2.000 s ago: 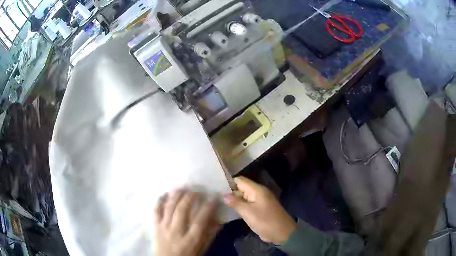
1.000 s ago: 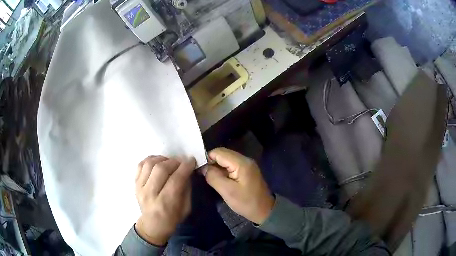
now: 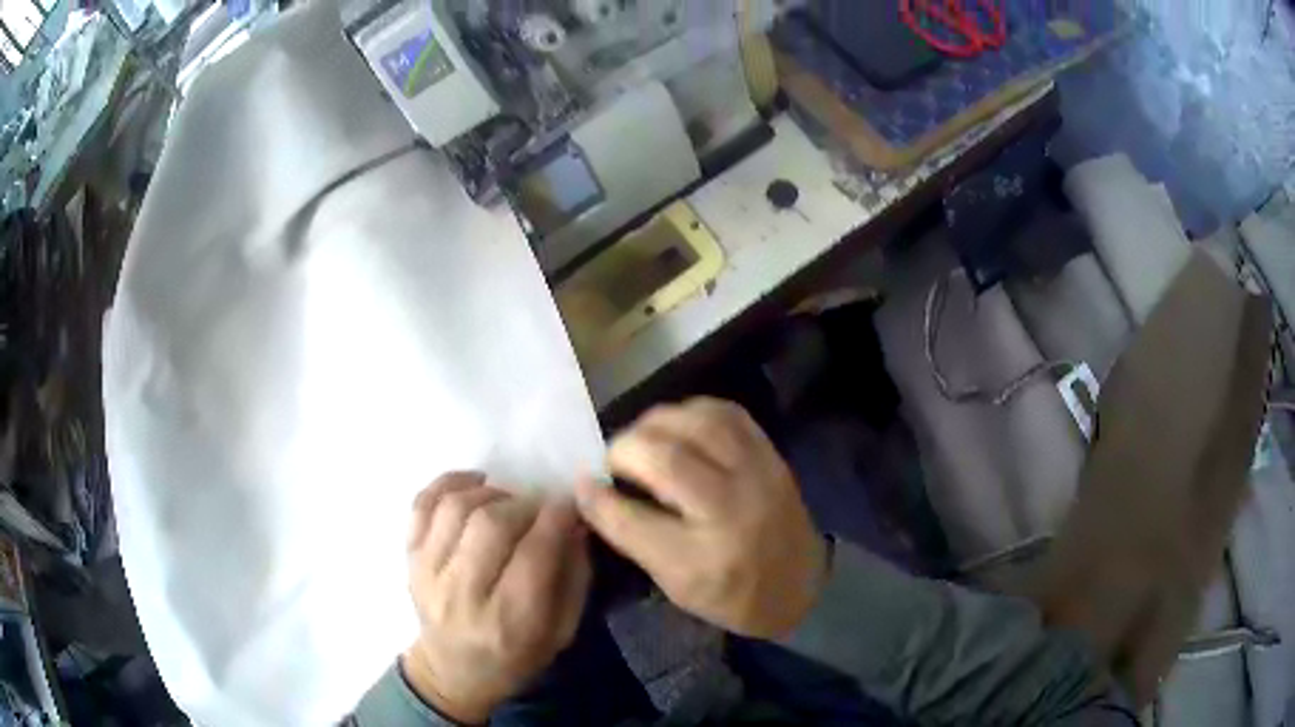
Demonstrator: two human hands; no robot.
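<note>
A large pale garment panel spreads over the table's left part, its top right edge reaching the overlock machine at the needle area. My left hand pinches the panel's near edge with thumb and fingers. My right hand is beside it, its fingers closed on the panel's near right corner and slightly blurred. The fingertips of both hands almost meet there. The panel's right edge runs straight from this corner up to the machine.
A yellow-cream tray frame lies in front of the machine. Red scissors and a dark flat pouch lie on the blue mat. Tied bundles sit at right, with a brown cloth piece over them and my right sleeve.
Since two seconds ago, both hands have come together at the panel's near right corner. Over the last second, my right hand has turned over the corner. The view has shifted slightly.
</note>
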